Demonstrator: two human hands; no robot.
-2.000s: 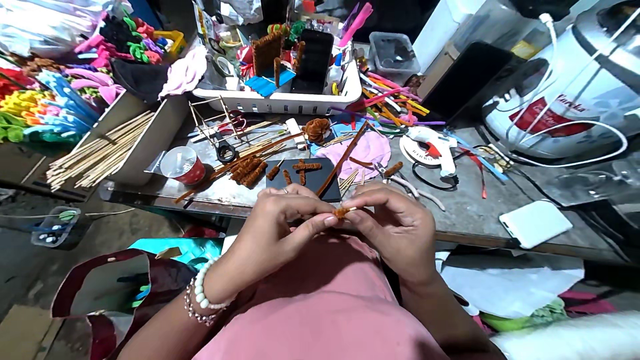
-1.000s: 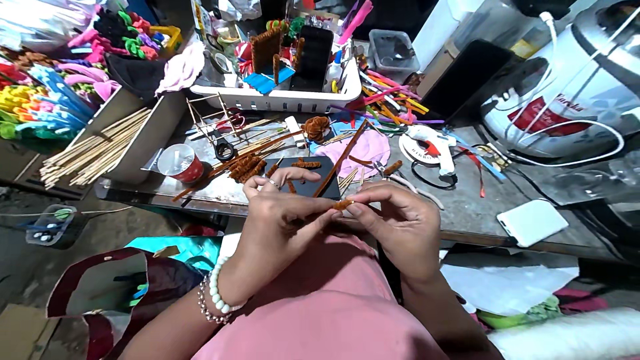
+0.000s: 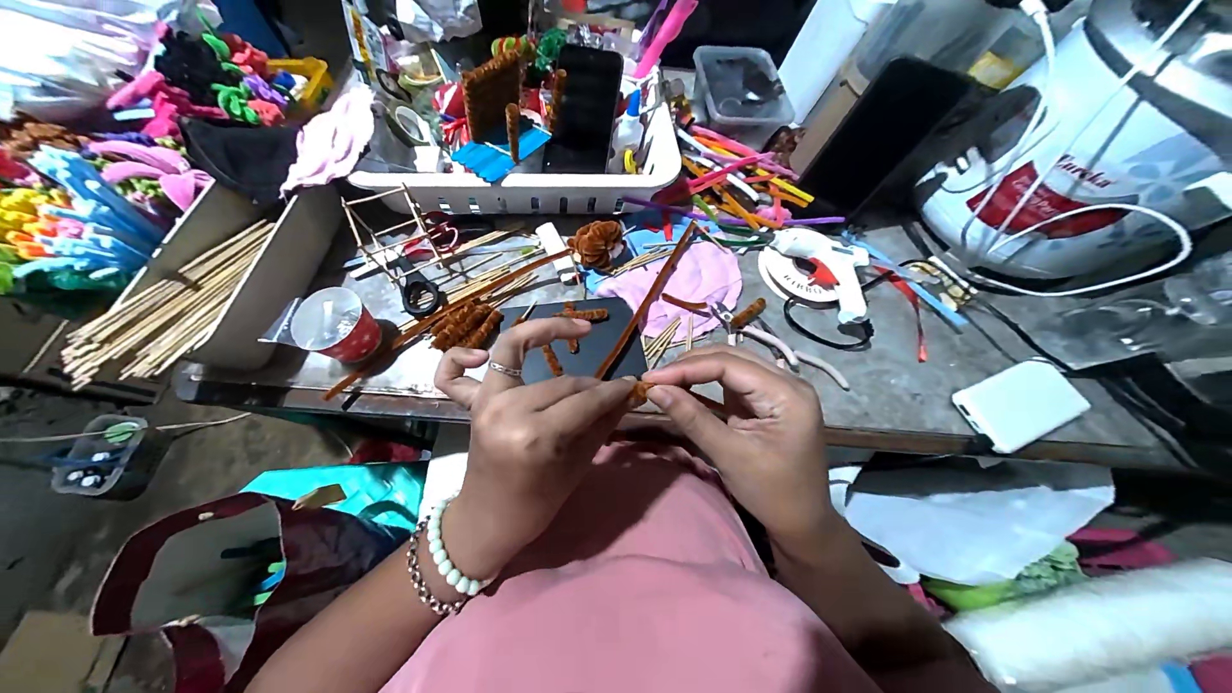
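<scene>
My left hand [image 3: 539,433] and my right hand [image 3: 756,433] meet at the table's front edge, both pinching a small brown pipe-cleaner piece [image 3: 640,391] between thumbs and fingers; the fingers hide part of it. Behind them a dark flat pad [image 3: 608,358] bears short coiled brown pieces [image 3: 584,315]. A long brown pipe cleaner [image 3: 650,298] slants across the pad. Left of the pad sits a pile of coiled brown pieces [image 3: 466,325]. A round brown pipe-cleaner ball [image 3: 597,243] lies behind, and pliers with pale handles [image 3: 770,339] lie to the right.
A red-patterned plastic cup [image 3: 337,325], scissors [image 3: 422,294] and a box of wooden sticks [image 3: 279,279] stand left. A white basket [image 3: 520,192] is at the back. A glue gun [image 3: 828,265], white power bank [image 3: 1020,406] and large white appliance [image 3: 1078,164] are right.
The fingers of my left hand have lifted and spread over the pad, while its thumb side stays at the brown piece. Both hands remain at the table's front edge.
</scene>
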